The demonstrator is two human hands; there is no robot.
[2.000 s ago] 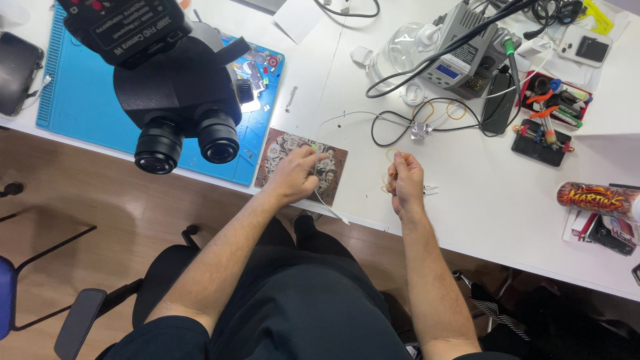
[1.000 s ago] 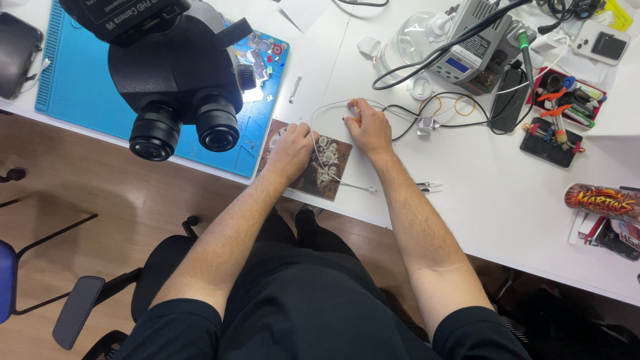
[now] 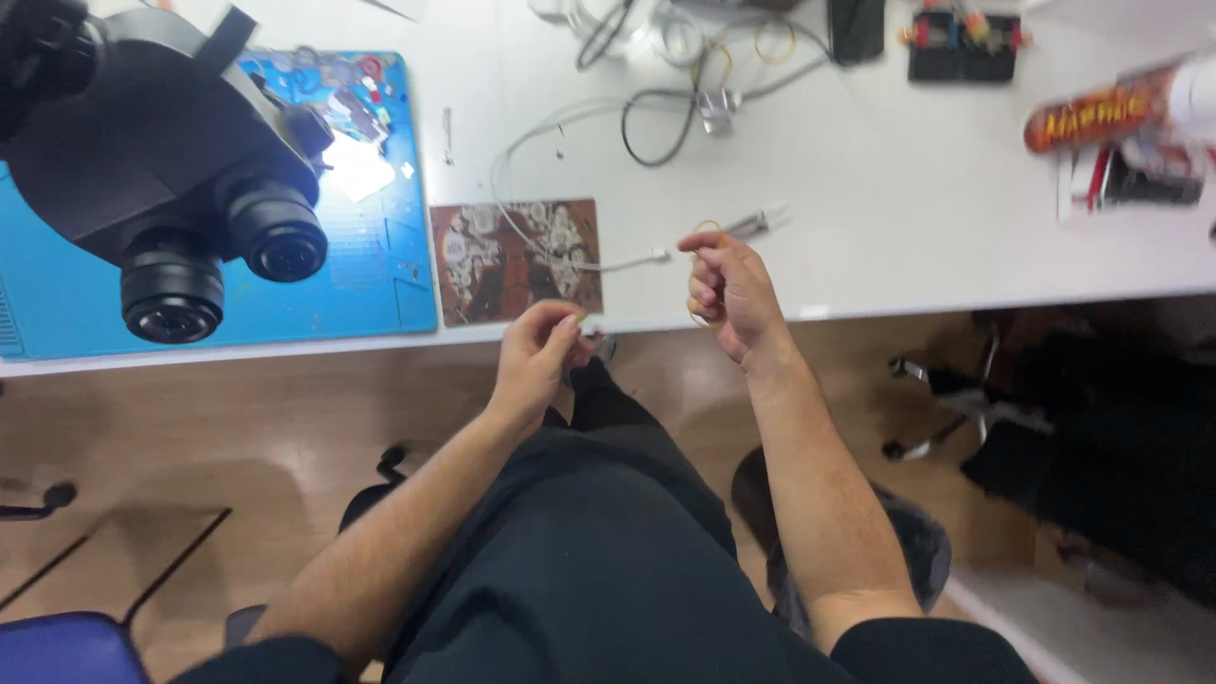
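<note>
My left hand (image 3: 543, 353) is at the table's front edge, thumb and fingertips pinched on a small yellow-green item too small to name. Just behind it lies a brown patterned board (image 3: 518, 266), with a thin grey cable (image 3: 617, 266) running across it. My right hand (image 3: 730, 290) is raised near the same edge with fingers curled round a thin yellow wire (image 3: 698, 309). Tweezers (image 3: 750, 226) rest on the white table right behind that hand. Whether the yellow wire reaches the left hand cannot be seen.
A microscope (image 3: 180, 161) stands over a blue work mat (image 3: 380, 294) at the left. A dark cable (image 3: 655, 161) loops at the back, near a small clear block (image 3: 717, 112). On the right are a black holder (image 3: 961, 52) and a printed can (image 3: 1092, 119).
My left hand has left the brown board for the table's front edge. My right hand has let go of the grey cable and now holds the yellow wire. The view has shifted.
</note>
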